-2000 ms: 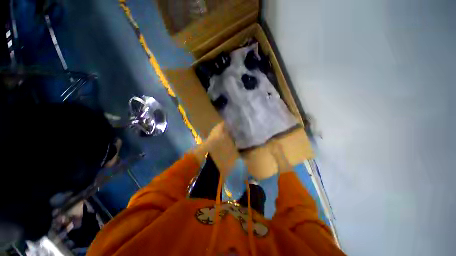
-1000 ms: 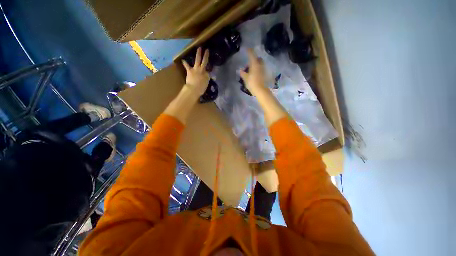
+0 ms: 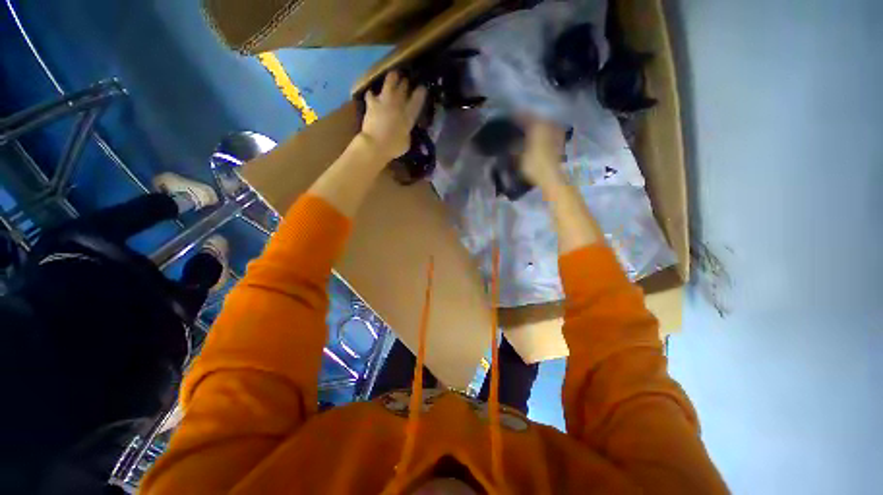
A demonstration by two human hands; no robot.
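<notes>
An open cardboard carton holds glossy black plastic parts and a whitish sheet of crinkled plastic. My left hand is bare, with its fingers curled over black parts at the carton's left side; the shadow hides whether it grips one. My right hand is bare and blurred over the middle of the plastic. Its fingertips are on a blurred black part. Another black part lies just below that one.
A raised carton flap slopes towards me on the left. Another cardboard box stands at the top. A pale wall is close on the right. On the left are a seated person's dark-clothed legs, metal frames and a yellow floor line.
I have moved closer to the carton since the oldest frame. Since the last one, my left hand has curled over the black parts, and my right hand has closed on a black part.
</notes>
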